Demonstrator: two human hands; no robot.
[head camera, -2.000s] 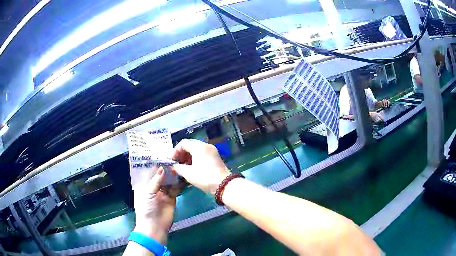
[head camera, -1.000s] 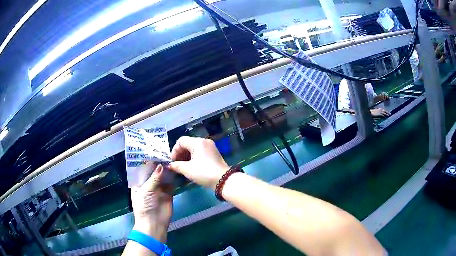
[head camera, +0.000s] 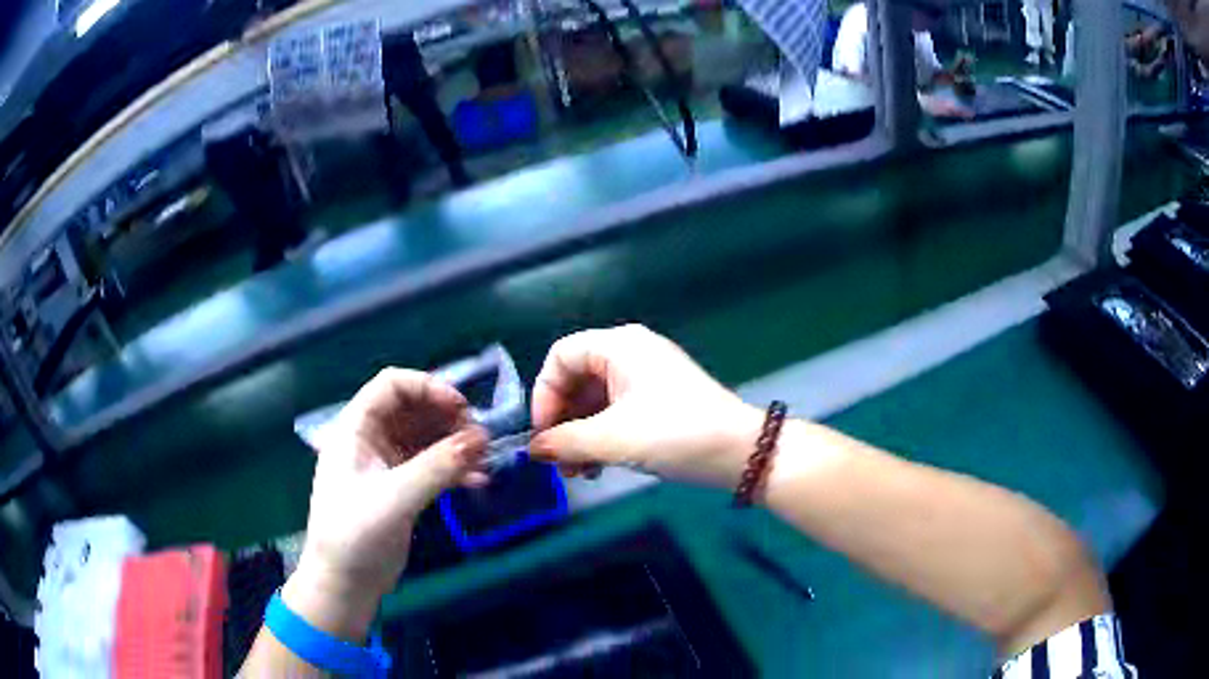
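My left hand (head camera: 391, 464), with a blue wristband, and my right hand (head camera: 630, 405), with a dark red bead bracelet, are close together in the middle of the view. A small whitish strip (head camera: 507, 450), blurred, is stretched between their fingertips. A printed label sheet (head camera: 326, 77) hangs from the rail at the upper left, away from my hands. Below my hands lies a dark device (head camera: 557, 630) at the bottom edge, blurred and partly cut off.
A blue bin (head camera: 504, 511) stands just beneath my fingers, with a white crumpled bag (head camera: 484, 378) behind it. A red slotted tray (head camera: 169, 613) and white stack (head camera: 80, 584) stand lower left. Black trays (head camera: 1140, 325) are at right. A thin dark tool (head camera: 776, 568) lies on the bench. A person (head camera: 853, 47) sits beyond.
The view has tilted down to the bench. My hands have left the label sheet, which now hangs behind, and both hold the small strip lower down over the blue bin.
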